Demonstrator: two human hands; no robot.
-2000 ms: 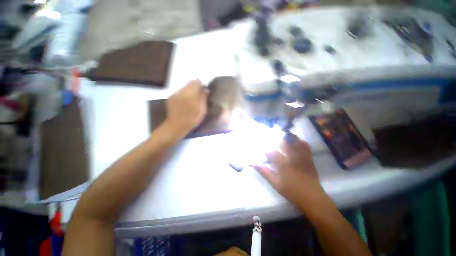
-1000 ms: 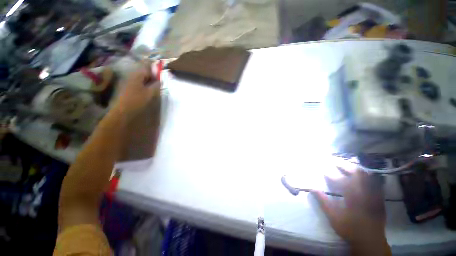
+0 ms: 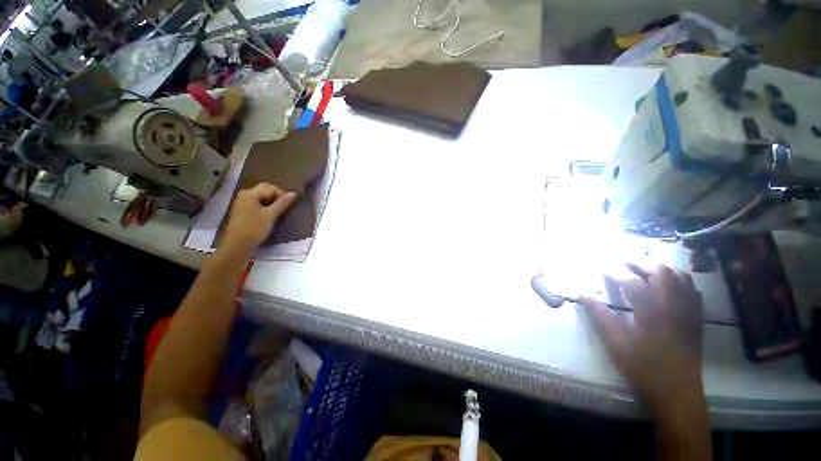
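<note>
My left hand (image 3: pixel 258 216) is on the stack of brown cut pieces (image 3: pixel 286 167) at the left, its fingers pinching the top piece near its right side, where the cloth is slightly raised. White paper (image 3: pixel 207 214) shows under the stack. My right hand (image 3: pixel 655 329) lies with fingers spread on the machine bed, just below the bright needle light of the white sewing machine (image 3: pixel 693 153). No cloth shows under it. Glare hides the needle and the fingertips partly.
Another stack of brown pieces (image 3: pixel 423 94) lies at the back, by a beige sheet with white cord (image 3: pixel 455 31). A smartphone (image 3: pixel 762 297) lies right of my right hand. A neighbouring machine (image 3: pixel 148 140) stands far left. A blue basket (image 3: pixel 338 401) is below the table.
My left hand has moved from the brown cloth near the needle to the left stack. That cloth is no longer seen at the needle. The view has turned left; my right hand stays by the needle.
</note>
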